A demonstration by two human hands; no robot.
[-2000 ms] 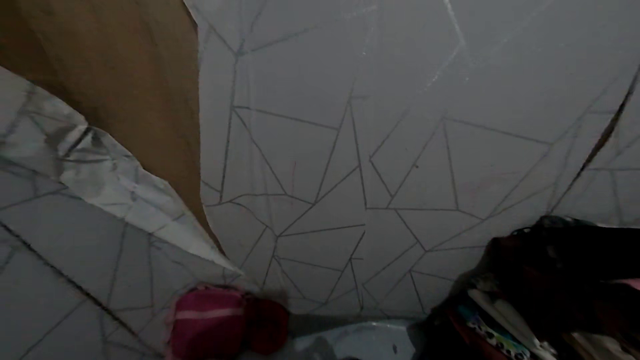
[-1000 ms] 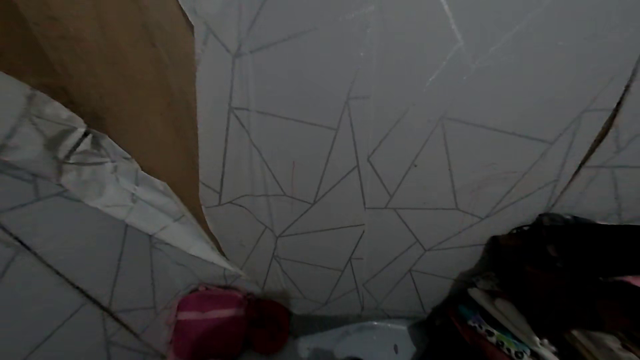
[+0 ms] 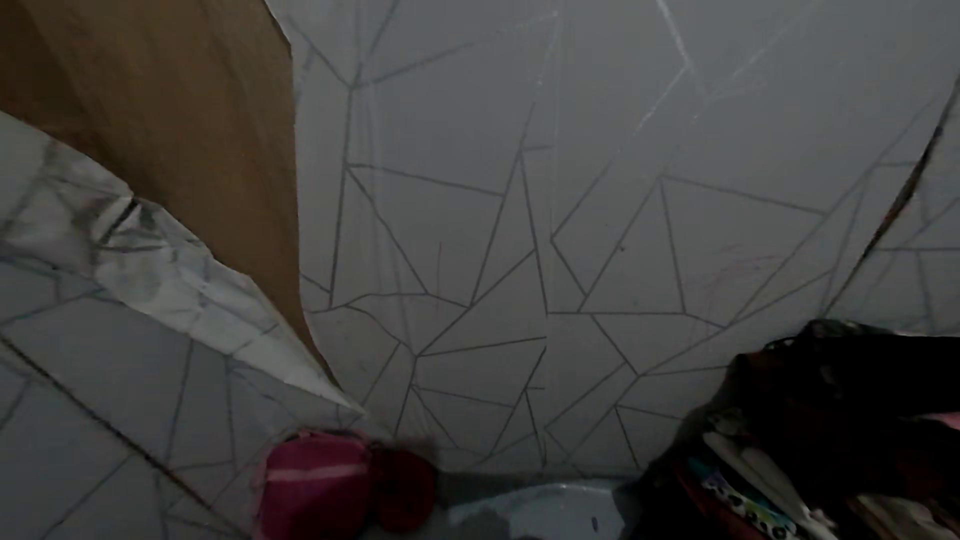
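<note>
Neither my left hand nor my right hand shows in the head view. A wall covering (image 3: 465,240) with a cracked-line pattern fills most of the frame. At the upper left it is torn away from a bare brown surface (image 3: 187,135), and a crumpled flap (image 3: 172,277) of it hangs folded along the tear. Low in the frame, left of the middle, is a pink bag-like item (image 3: 316,487) with a paler stripe. A dark red round item (image 3: 405,489) touches its right side.
Dark clothes or fabrics (image 3: 840,420) are heaped at the lower right, some light and patterned. A pale, smooth object (image 3: 547,510), possibly plastic, lies at the bottom middle. Dark seams run diagonally across the covering at the far left and far right. The light is dim.
</note>
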